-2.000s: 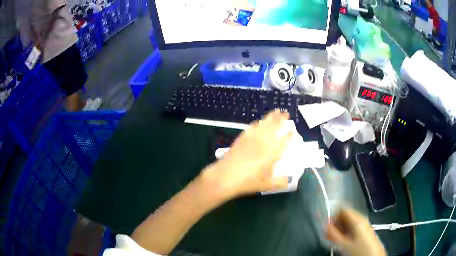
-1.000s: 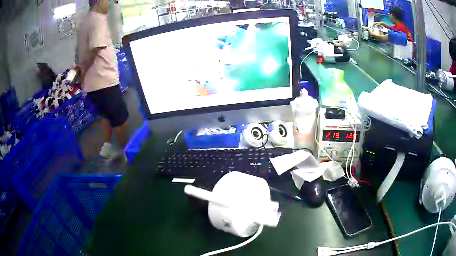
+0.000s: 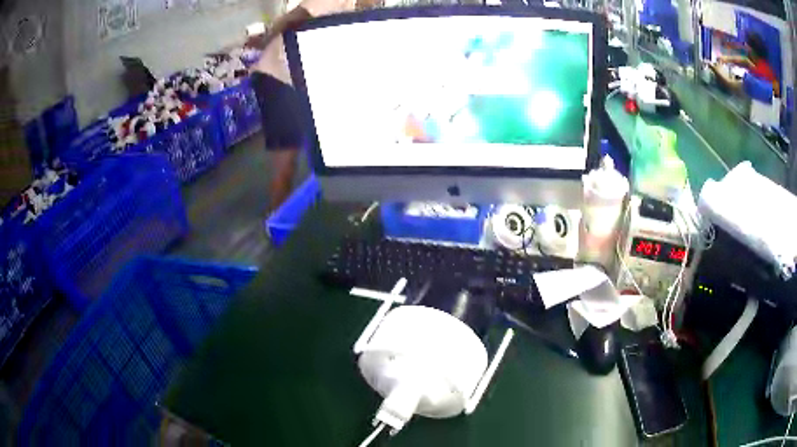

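A white rounded camera (image 3: 425, 360) stands on the dark green bench in front of the keyboard (image 3: 437, 266). Its two slim white antennas stick out, one at the upper left (image 3: 381, 316) and one at the right (image 3: 490, 371). A white cable (image 3: 374, 434) runs from its near side and leaves the picture at the bottom. A dark rounded part shows behind the housing. Neither my left hand nor my right hand is in the picture.
The monitor (image 3: 454, 188) stands behind, with a blue tray (image 3: 434, 229) under it. Mouse (image 3: 599, 349), smartphone (image 3: 654, 389), crumpled paper (image 3: 585, 292) and power supply (image 3: 651, 271) are at the right. A blue crate (image 3: 131, 349) is at the left; a person stands behind the monitor's left edge.
Both hands have left the picture since two seconds ago. The camera has turned, and both antennas now show. The view has shifted; the white connector on the bench at lower right is out of view.
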